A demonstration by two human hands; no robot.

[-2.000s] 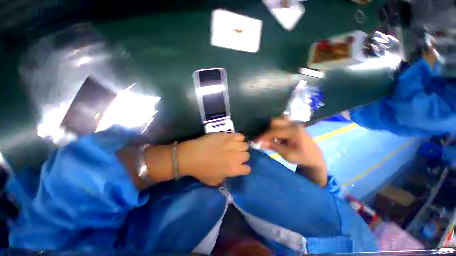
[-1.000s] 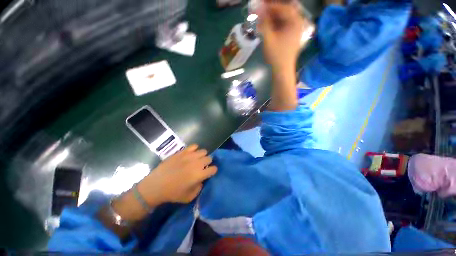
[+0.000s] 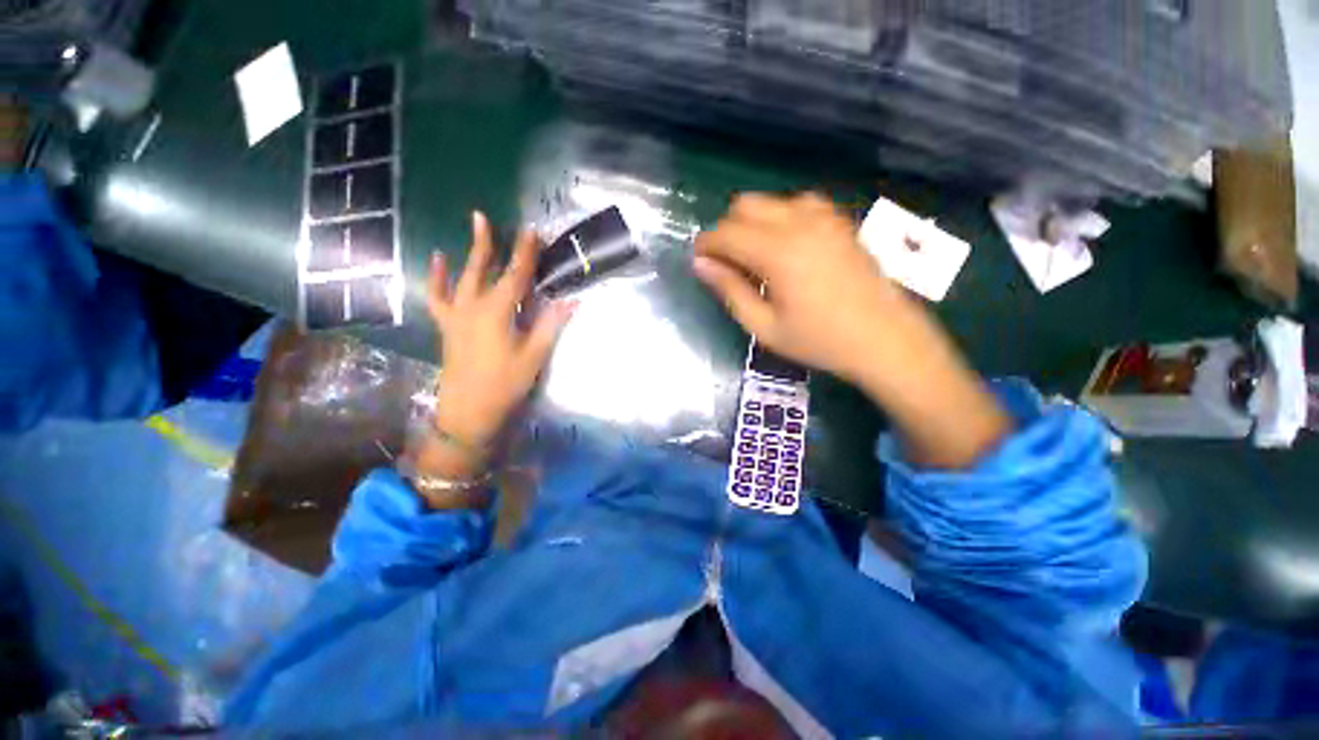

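Note:
The open flip phone (image 3: 770, 441) lies in front of me, its white keypad half with dark keys towards me. My right hand (image 3: 810, 282) is above its screen half and hides most of it. The right fingers are curled; whether they hold anything is hidden. A black screen film (image 3: 590, 253) with a small pale logo lies tilted on the glossy clear backing sheet (image 3: 637, 354), which glares strongly. My left hand (image 3: 489, 325) has its fingers spread at the film's left end, with no clear grip on it.
A strip of black films (image 3: 352, 195) and a white card (image 3: 269, 94) lie at the left. Stacked clear trays (image 3: 998, 94) stand at the back. Another white card (image 3: 914, 249), crumpled white material (image 3: 1049, 239) and a pictured container (image 3: 1172, 388) are at the right. A blue sleeve (image 3: 65, 318) is far left.
The view has turned left. My left hand has left the phone's keypad and opened beside the film. My right hand has come back from the container area to above the phone.

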